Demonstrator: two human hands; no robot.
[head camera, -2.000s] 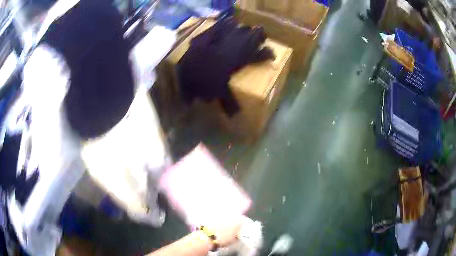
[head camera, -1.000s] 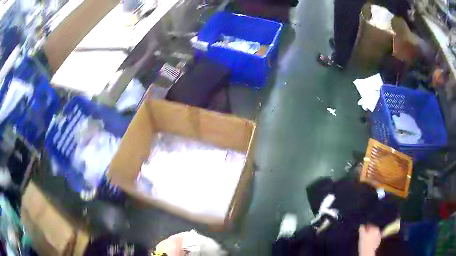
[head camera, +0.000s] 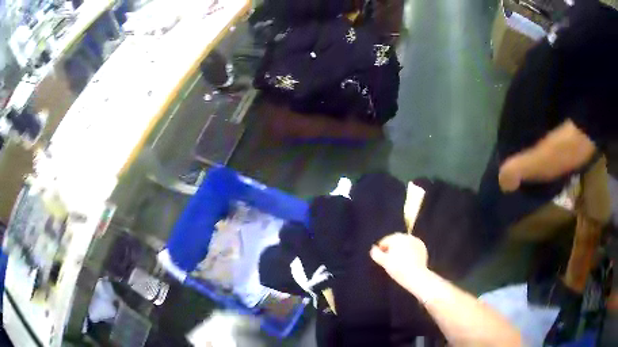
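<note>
A large bundle of dark garments (head camera: 359, 230) with pale tags and ties lies across the lower middle of the head view, close in front of me. My right hand (head camera: 403, 261) comes from the lower right and lies on top of the bundle, its fingers curled onto the dark cloth. The fingertips are blurred. My left hand is not in view. The bundle covers the right part of a blue crate (head camera: 196, 227) with white pieces (head camera: 240, 247) in it.
A person in dark clothing (head camera: 562, 88) stands close on the right, a forearm stretched towards the bundle. A long white bench (head camera: 135, 74) runs along the left. A pile of dark garments (head camera: 325, 61) is ahead, beside the green floor aisle (head camera: 440, 101). A carton (head camera: 511, 41) stands at upper right.
The view has moved on past the carton of white pieces. The dark bundle and my right hand have come up to the middle. My left hand has left the picture. The person now appears close on the right.
</note>
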